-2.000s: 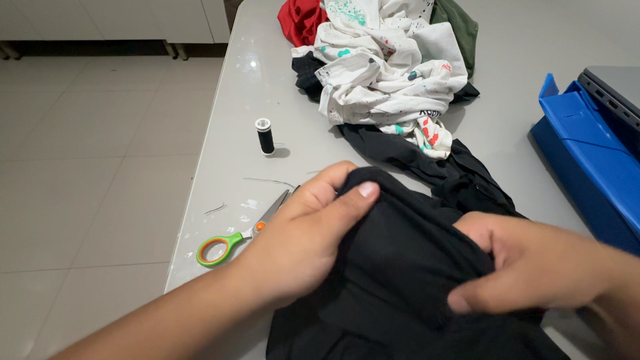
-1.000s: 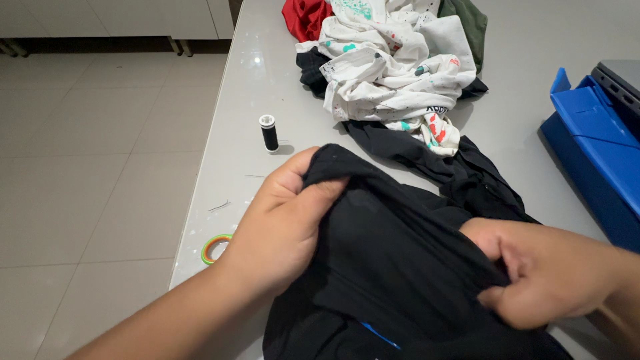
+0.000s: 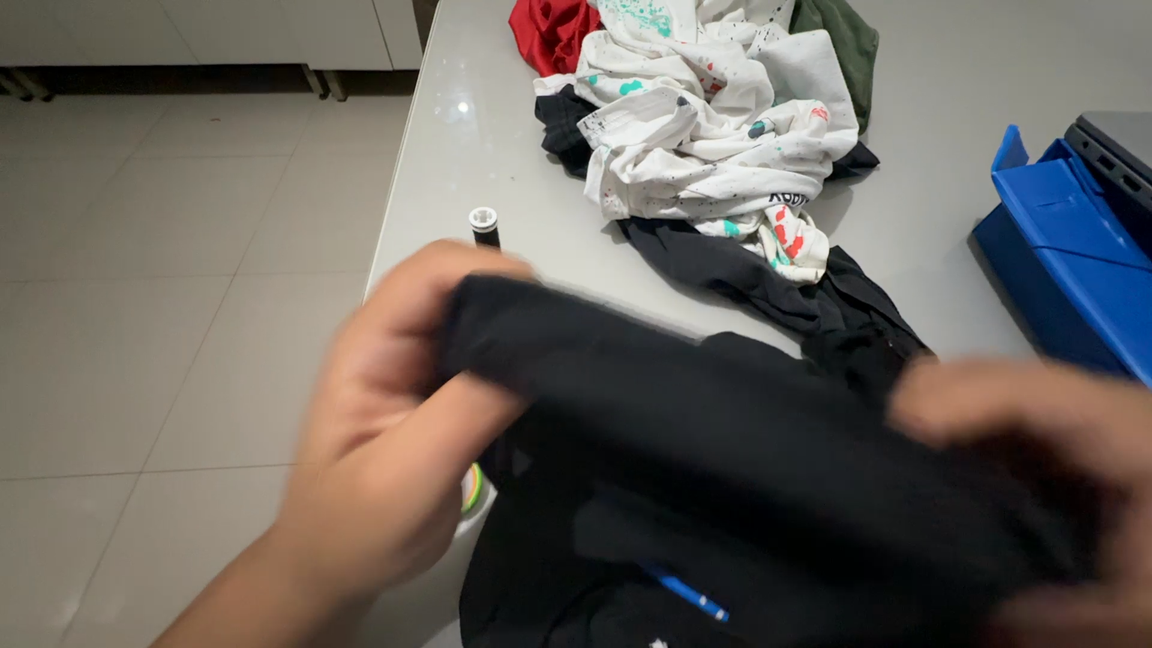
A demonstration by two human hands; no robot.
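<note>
Black fabric (image 3: 720, 423), blurred in part, stretches between both hands over the near end of the table. My left hand (image 3: 396, 423) pinches its upper left corner between thumb and fingers. At the right edge my right hand (image 3: 1053, 432), badly blurred, grips the other side of the cloth. A narrow blue strip (image 3: 688, 594) shows on the lower part of the fabric. Just beyond my left hand stands a spool of black thread (image 3: 484, 227), its lower part hidden. A bit of green and orange scissors handle (image 3: 472, 489) peeks out beside my left wrist.
On the grey-white table (image 3: 468, 153) lies a heap with a paint-spotted white garment (image 3: 702, 153), red cloth (image 3: 553, 36), dark green cloth (image 3: 841, 54) and black cloth (image 3: 756, 279). A blue folder box (image 3: 1071, 261) with a grey laptop (image 3: 1116, 148) is at the right. Floor tiles lie left.
The black fabric's edge is now raised and spread wider between my hands. My right hand has moved right. The blue strip, not visible in the oldest frame, shows more fully.
</note>
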